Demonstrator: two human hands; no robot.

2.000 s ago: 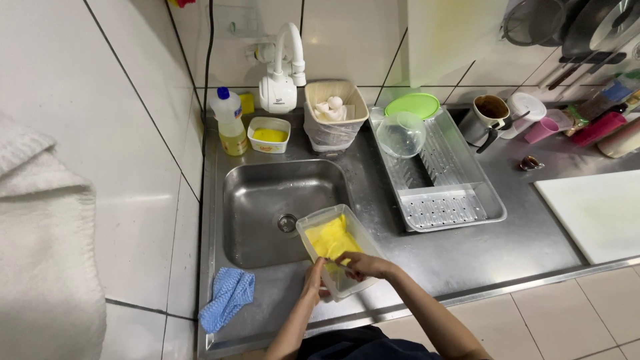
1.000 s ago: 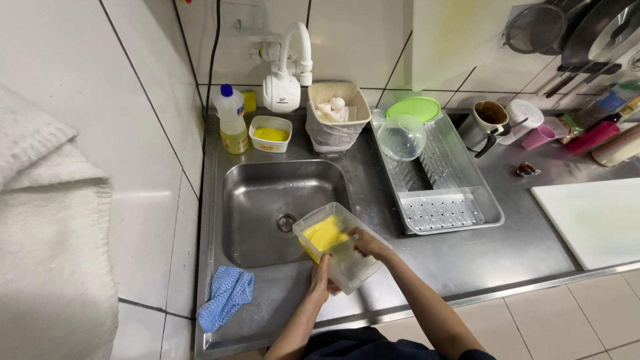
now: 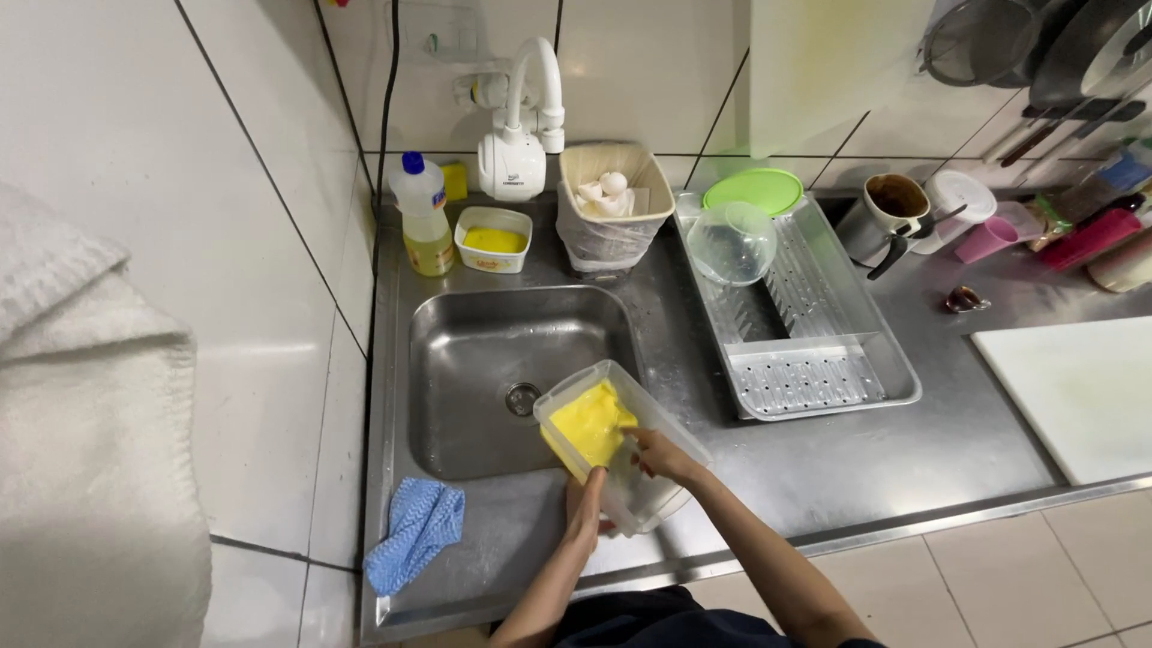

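Observation:
A clear plastic container (image 3: 666, 427) is tilted over the front right corner of the steel sink (image 3: 468, 360). My left hand (image 3: 587, 508) holds it from below and along its near side. A soft yellow sheet, perhaps a sponge or cloth (image 3: 585, 423), lies against the inside of its far left part. My right hand (image 3: 661, 454) reaches into the container, a fingertip at the yellow sheet's right edge and the other fingers bent. Whether the fingers pinch the sheet cannot be told. The underside of the container is hidden.
A blue cloth (image 3: 416, 535) lies left on the counter. Behind the sink stand a detergent bottle (image 3: 421, 216), a white tub (image 3: 493, 261), a faucet (image 3: 513, 162) and a lined bin (image 3: 598, 234) with eggshells. Right are a dish rack (image 3: 819, 351) and a white cutting board (image 3: 1080, 387).
My right hand was farther right over the container one second ago and is now at the yellow sheet. My left hand keeps holding the container.

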